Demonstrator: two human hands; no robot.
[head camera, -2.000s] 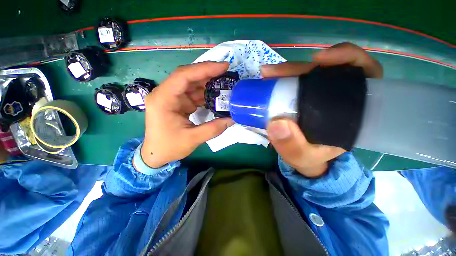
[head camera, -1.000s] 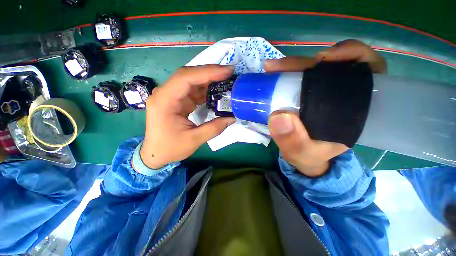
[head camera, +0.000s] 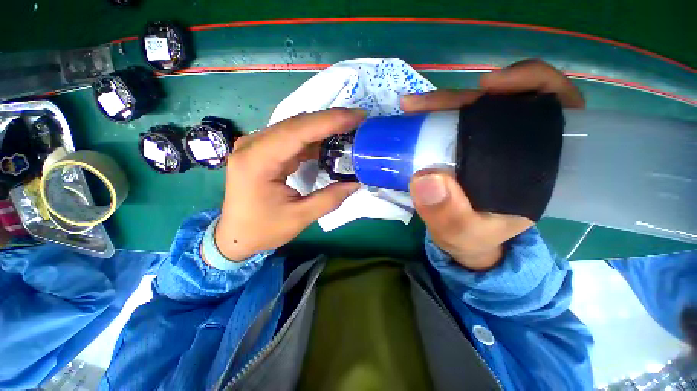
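Note:
My left hand (head camera: 267, 183) holds a small round black electronic module (head camera: 336, 156) between thumb and fingers. My right hand (head camera: 466, 221) grips the large dispensing syringe (head camera: 627, 168) at its black grip sleeve (head camera: 510, 156). The syringe lies nearly level, its blue front end (head camera: 386, 153) against or just over the module's right side and hiding part of it. The needle tip is hidden. A white wiping cloth (head camera: 359, 84) with blue specks lies under both hands.
Several black modules with white squares stand at the left (head camera: 208, 143). A yellowish tape roll (head camera: 115, 191) rests on a shiny parts tray (head camera: 95, 240) at far left. A green belt (head camera: 428, 47) with red lines runs behind. Blue sleeves of other people show at both sides.
The module has turned in my left hand, so its white square is less visible. My left fingers have shifted over it. The syringe has moved only slightly.

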